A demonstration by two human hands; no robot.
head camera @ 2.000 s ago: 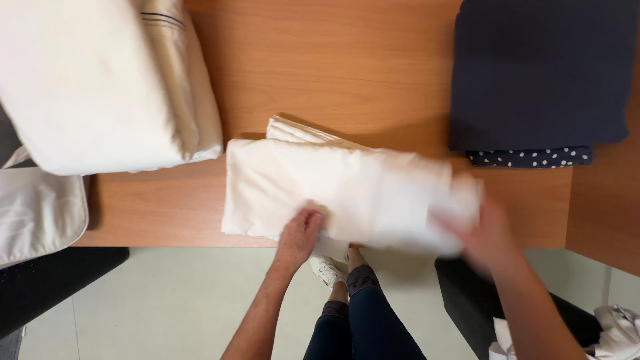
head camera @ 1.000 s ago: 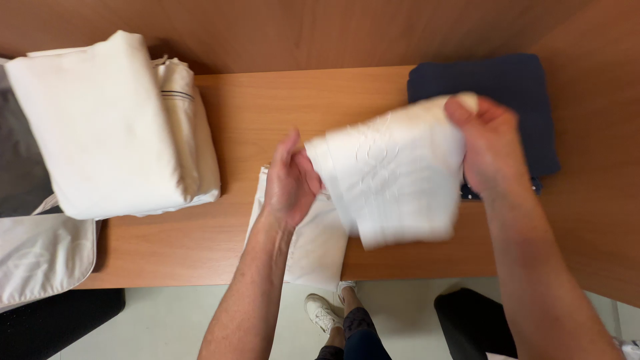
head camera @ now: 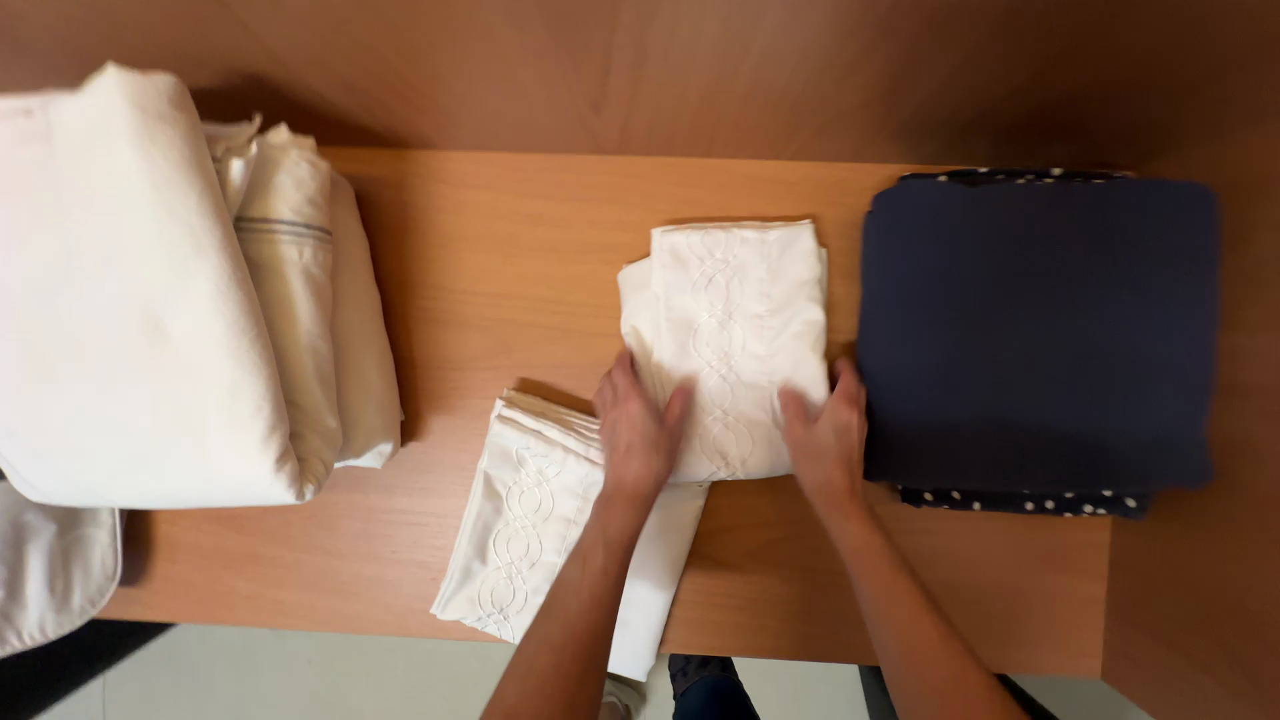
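Note:
A folded white cloth with an embroidered chain pattern (head camera: 720, 330) lies flat on the wooden shelf. My left hand (head camera: 640, 425) grips its lower left edge, thumb on top, and my right hand (head camera: 828, 430) grips its lower right edge the same way. Below and to the left, partly under my left forearm, rests a second folded white embroidered cloth (head camera: 520, 530), turned at an angle; its lower right part reaches over the shelf's front edge. Close by my right hand is a stack of folded dark blue fabric (head camera: 1040, 330) with dotted fabric beneath.
Large folded cream linens (head camera: 130, 300), one with dark stripes, fill the left side. A pale rounded-edge fabric item (head camera: 60, 570) lies at the lower left. A wooden back panel (head camera: 620, 80) and a right side panel (head camera: 1190, 600) border the wooden shelf (head camera: 500, 220).
The embroidered cloth, held up in the air between both hands a second ago, now lies on the shelf beside the dark blue stack. My hands have moved down its sides.

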